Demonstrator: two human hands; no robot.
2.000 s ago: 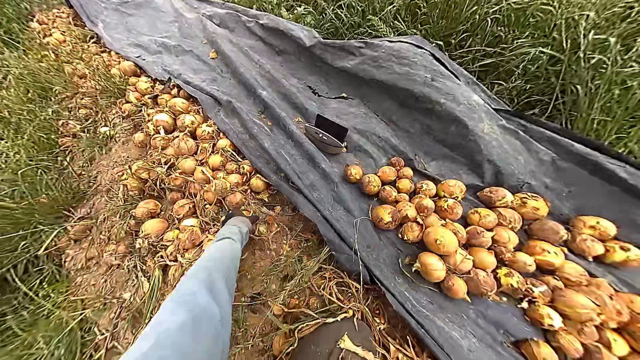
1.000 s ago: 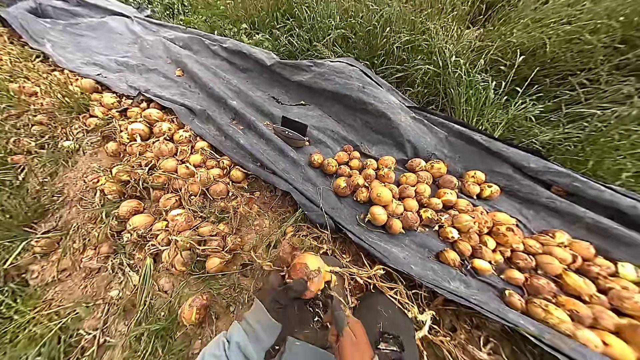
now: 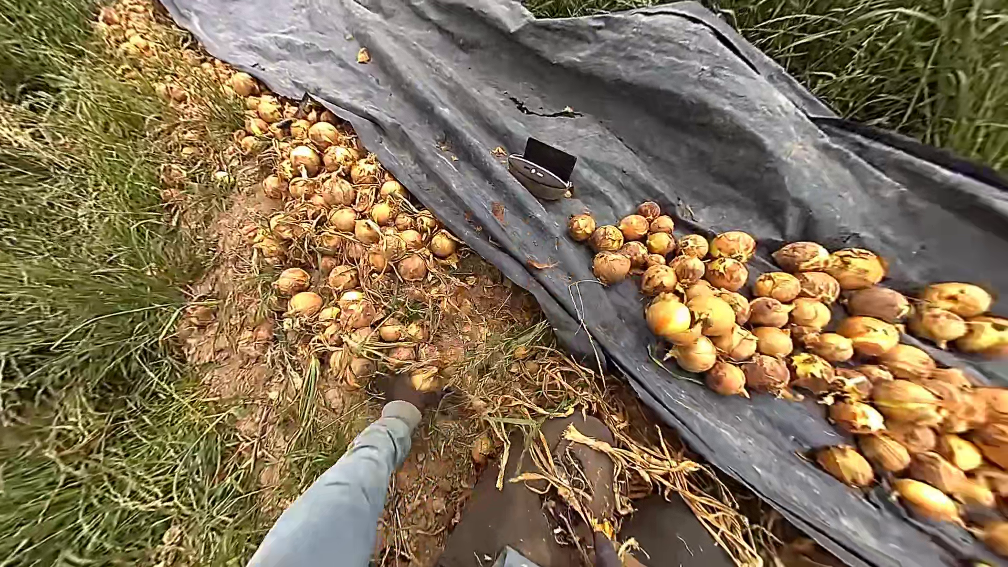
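Observation:
My left hand [image 3: 411,391], dark and blurred at the end of a light blue sleeve, reaches to the near end of the heap of onions [image 3: 339,193] on the soil. Its fingers are against an onion [image 3: 426,379]; whether they have closed on it is unclear. Only a sliver of my right hand [image 3: 630,560] shows at the bottom edge, beside a dark, narrow object [image 3: 605,549] that I cannot identify. Dry onion tops [image 3: 598,449] lie over my knees, close to that hand. More onions [image 3: 713,315] lie on the grey fabric sheet [image 3: 441,102] at the right.
A small oval device with a dark rectangular panel [image 3: 543,169] rests on the sheet, left of the onions there. Folds and a small tear mark the sheet. Tall grass [image 3: 87,315] borders the soil on the left and the sheet at the upper right.
A second ago my left hand held an onion over my lap, with my right hand beside it. The left hand is now out at the heap on the soil. The view has shifted.

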